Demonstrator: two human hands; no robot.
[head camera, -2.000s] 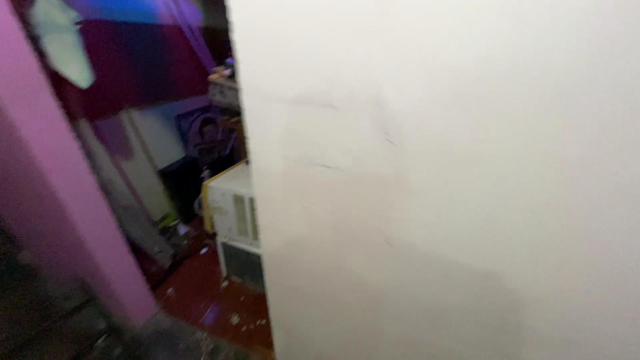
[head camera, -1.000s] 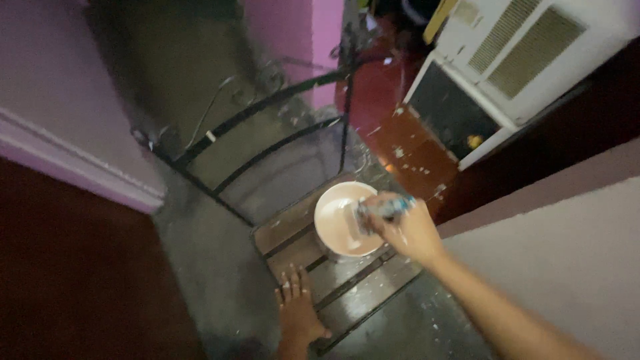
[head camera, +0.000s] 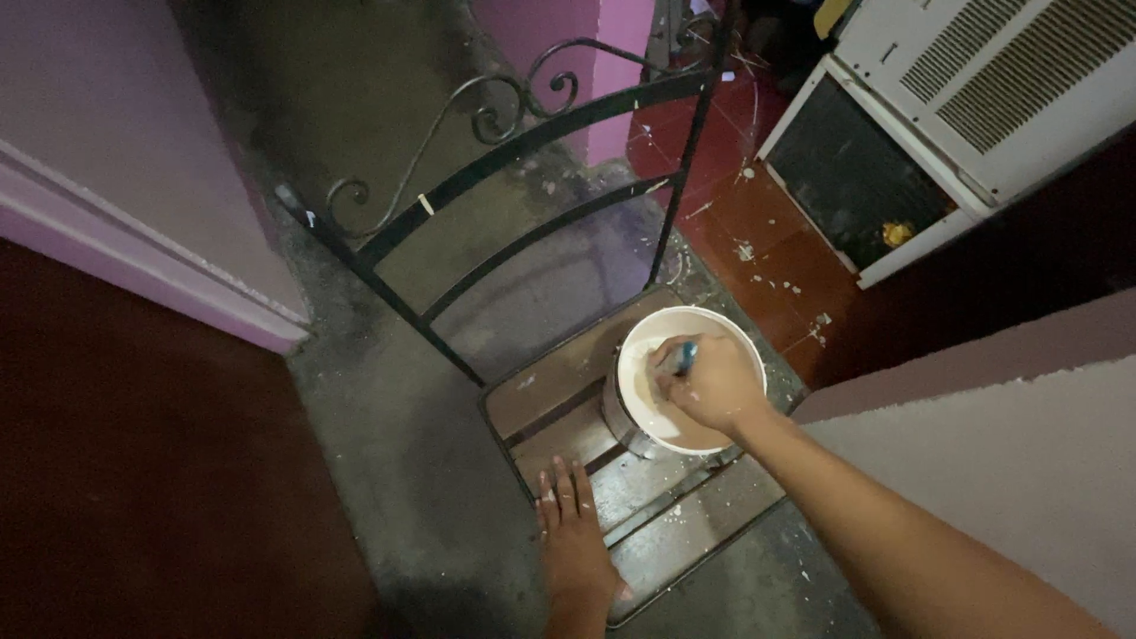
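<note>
My right hand (head camera: 706, 382) grips a paintbrush (head camera: 682, 357) with a blue part showing. The hand is inside the mouth of a white bucket (head camera: 757, 355) that holds whitish paint; the brush's bristles are hidden or blurred. The bucket stands on the slatted wooden seat of a metal-framed chair (head camera: 568, 435). Flat on the near left edge of that seat lies my left hand (head camera: 572, 541), fingers apart and nothing held, with pale paint specks on it.
The chair's black scrolled metal backrest (head camera: 532, 151) rises beyond the seat. A white vented appliance (head camera: 985, 115) stands at upper right on paint-spotted red tiles (head camera: 754, 248). A pink-purple wall (head camera: 133, 133) is at left, a pale wall edge (head camera: 1003, 444) at right.
The view swung down from a white wall to the chair and bucket. Since one second ago, my right hand has moved lower into the bucket with the brush. My left hand stays on the seat.
</note>
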